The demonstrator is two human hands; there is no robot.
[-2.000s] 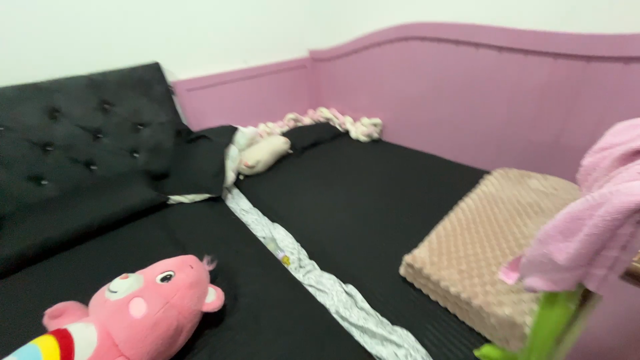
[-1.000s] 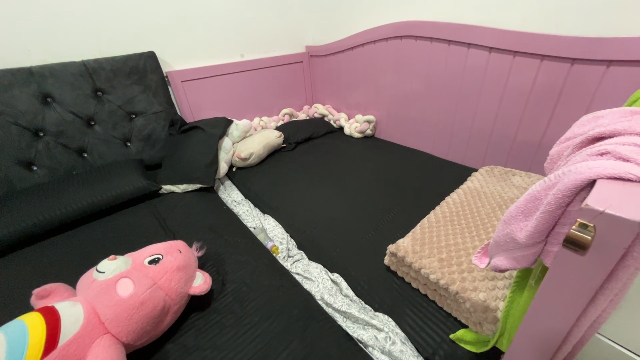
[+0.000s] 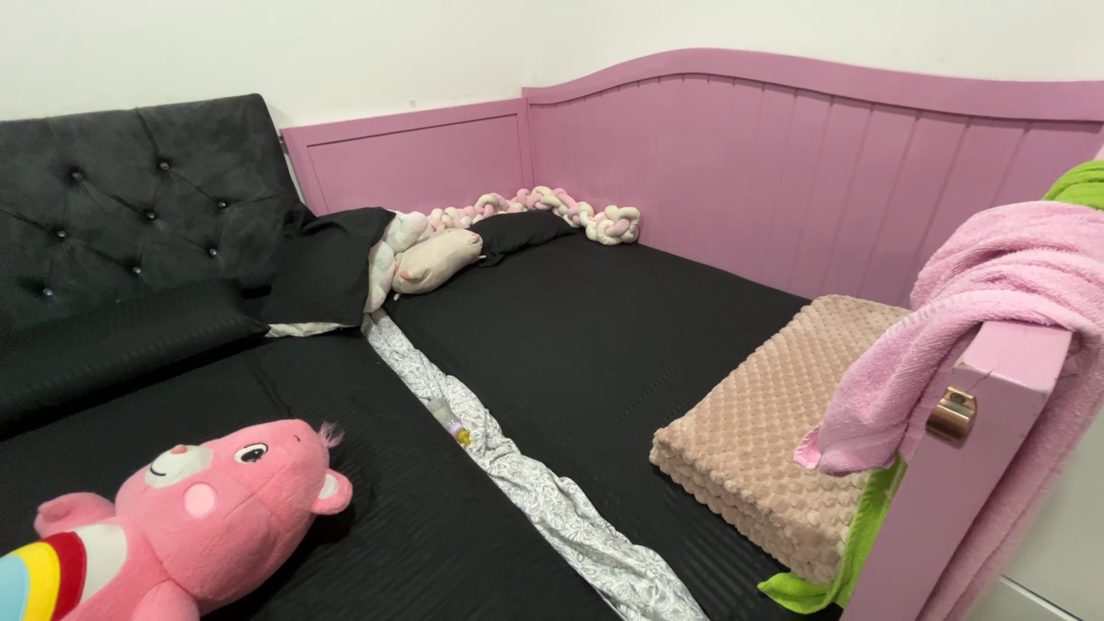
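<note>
Neither of my hands shows in the head view. A pink plush bear [image 3: 233, 509] with a rainbow belly lies on the black bedding at the lower left. A folded beige textured blanket [image 3: 768, 414] rests on the smaller bed at the right. Between the two mattresses runs a crumpled grey-and-white patterned cloth [image 3: 552, 496], with a small baby bottle [image 3: 448, 420] lying on it. A cream plush pillow [image 3: 438, 260] sits at the far end beside a small black pillow [image 3: 526, 233].
A pink towel [image 3: 897, 371] and a green cloth [image 3: 871, 526] hang over the pink bed-end post [image 3: 966, 483]. Behind are a pink side panel [image 3: 733, 172], a braided bumper [image 3: 552, 203] and a tufted black headboard [image 3: 138, 198]. A black pillow [image 3: 129, 345] lies before the headboard.
The view has shifted a little, and more of the pink post with its metal fitting shows than two seconds ago. The bedding and toys have not plainly moved.
</note>
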